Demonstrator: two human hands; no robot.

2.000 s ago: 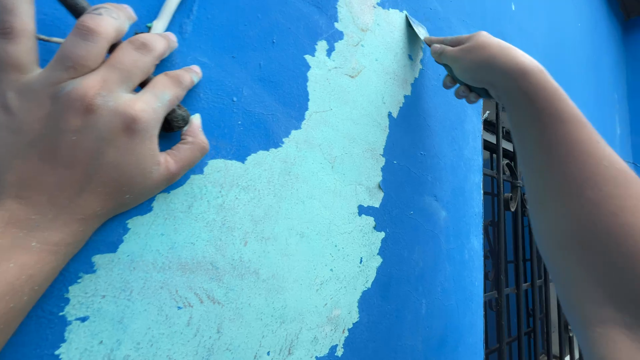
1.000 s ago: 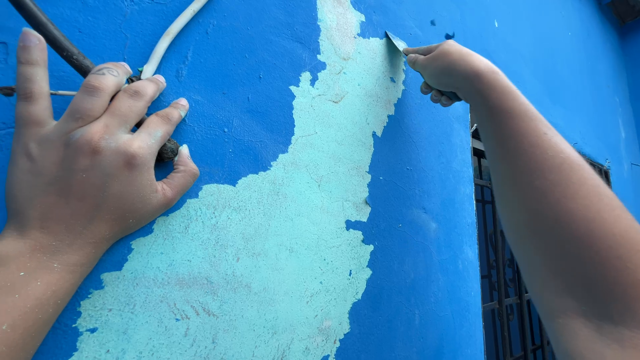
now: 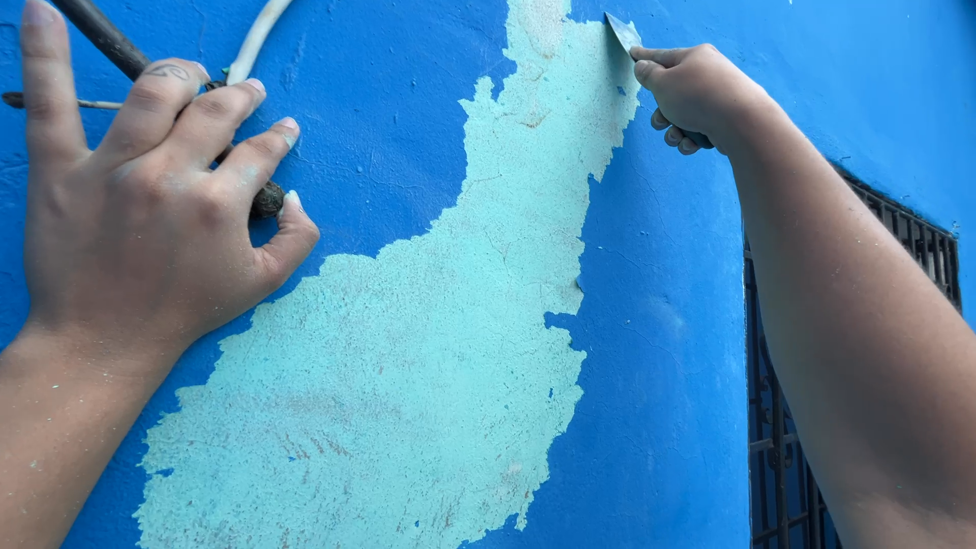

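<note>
My right hand (image 3: pixel 698 99) is closed around the handle of a metal scraper (image 3: pixel 624 34), whose blade lies at the upper right border of a bare turquoise patch (image 3: pixel 427 328). Blue paint (image 3: pixel 656 305) surrounds this patch on the wall, and its edge is ragged. On the left, my left hand (image 3: pixel 152 198) is spread over the wall with its fingers apart, across a dark cable or pipe (image 3: pixel 107 34) whose rounded end (image 3: pixel 268 200) shows between finger and thumb. Whether the palm presses on it is hidden.
A pale cable or tube (image 3: pixel 255 38) curves up from behind the left fingers. A thin rod-like piece (image 3: pixel 95 104) crosses behind them. Dark metal grilles (image 3: pixel 778 435) stand beyond the wall's edge at lower right, and another barred opening (image 3: pixel 934 252) is behind the right forearm.
The scraper stays near the patch's upper right border, its blade tilting differently between frames. My left hand remains spread at the cables. The view has shifted somewhat.
</note>
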